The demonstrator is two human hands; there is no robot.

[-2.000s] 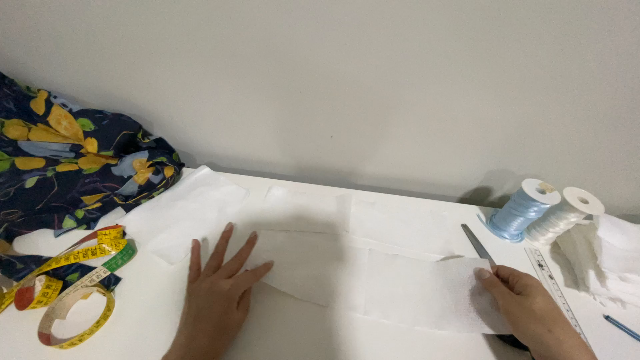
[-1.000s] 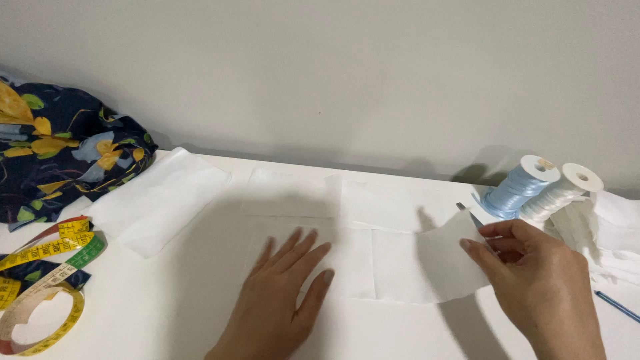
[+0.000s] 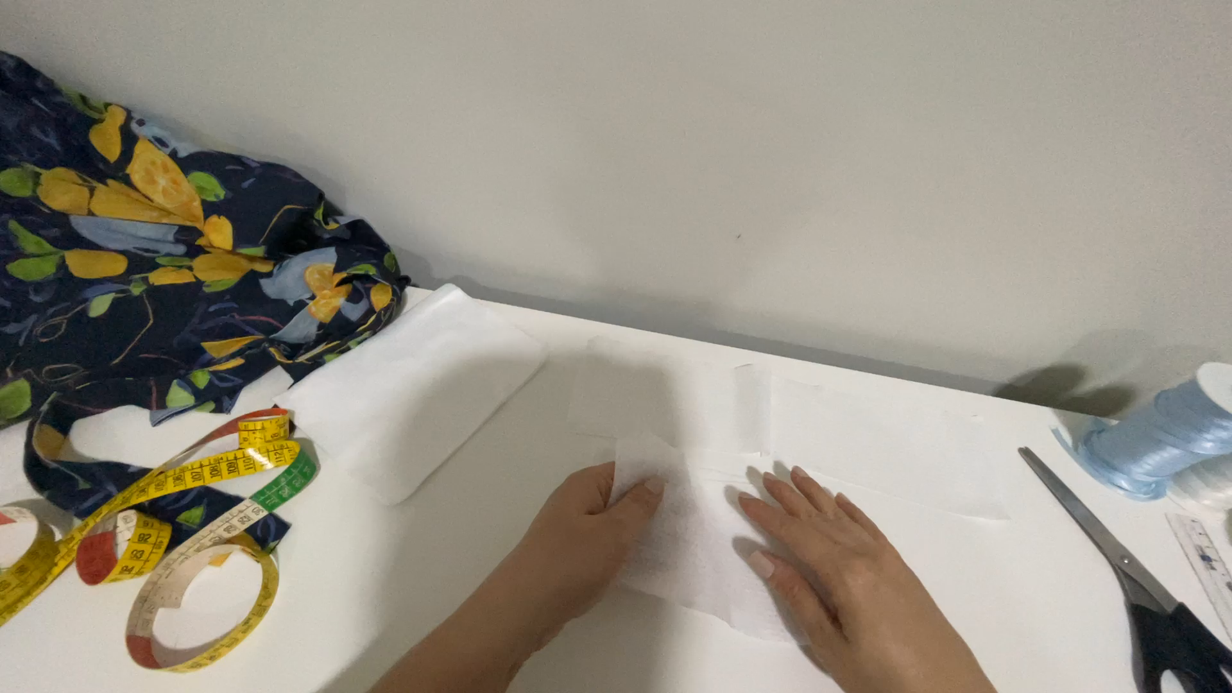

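Between my two hands lies a thin white fabric piece [image 3: 707, 568] on the white table. My left hand [image 3: 597, 539] pinches its left edge between thumb and fingers. Flat on its right part rests my right hand [image 3: 828, 568], fingers spread, gripping nothing. Just behind are more thin white pieces [image 3: 866, 433], partly overlapping. Scissors with black handles [image 3: 1121, 558] lie to the right of my right hand. A folded white cloth [image 3: 423, 385] is at the left, beyond my left hand.
Navy fabric with a yellow fruit print [image 3: 192, 260] is heaped at the back left. A yellow tape measure [image 3: 260, 520] curls in front of it. At the right are a spool of light blue ribbon [image 3: 1160, 433], a white spool [image 3: 1208, 481] and a ruler [image 3: 1203, 563]. A wall stands behind.
The scissors, in my right hand before, now lie on the table. My right hand has moved left onto the white fabric. My left hand has taken hold of the fabric's edge.
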